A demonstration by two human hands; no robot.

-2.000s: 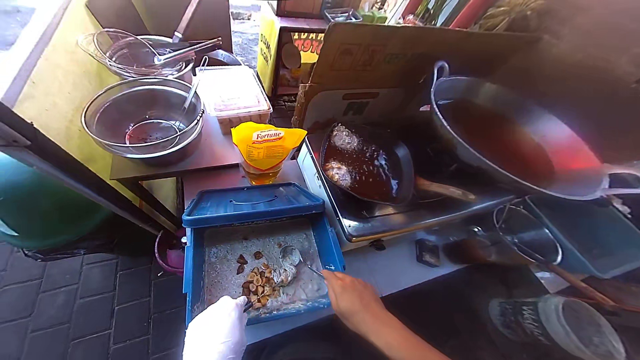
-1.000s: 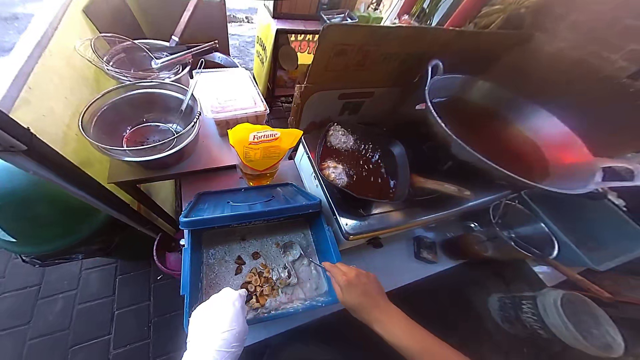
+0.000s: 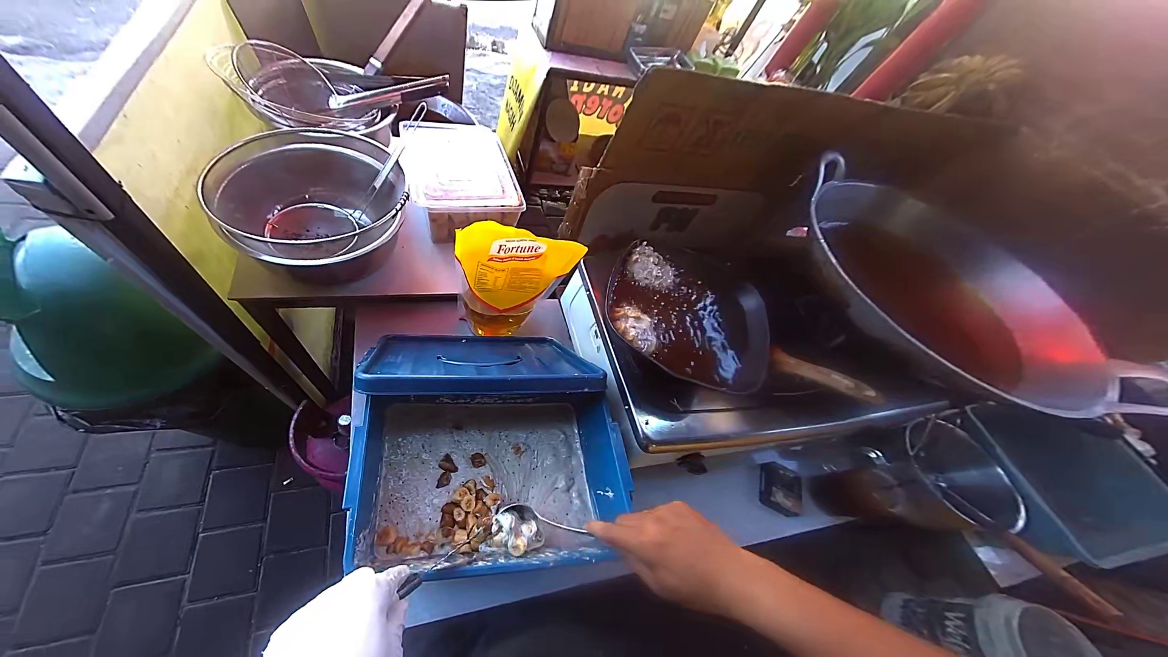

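My left hand [image 3: 345,613], in a white glove, holds a thin dark-handled utensil [image 3: 418,578] whose tip reaches the sliced pieces of food [image 3: 467,511], perhaps banana. My bare right hand [image 3: 671,552] grips the handle of a metal ladle [image 3: 522,513]. Its bowl holds pieces coated in pale batter and sits low in the blue plastic container [image 3: 620,465], beside the slices. Pale batter [image 3: 538,447] coats the container's bottom. A blue lid [image 3: 479,365] lies across its far end. Two lumps of food [image 3: 636,328] fry in dark oil in a square pan [image 3: 756,342].
The pan stands on a stove [image 3: 666,429], its wooden handle [image 3: 821,374] pointing right. A large wok [image 3: 922,301] of oil is at right. An oil pouch [image 3: 511,274] stands behind the container. Strainers and a bowl [image 3: 301,196] sit back left. Cardboard [image 3: 730,137] shields the stove's rear.
The ladle's bowl has moved lower in the container, nearer the slices, and now holds batter-coated pieces. My left hand remains at the near left corner.
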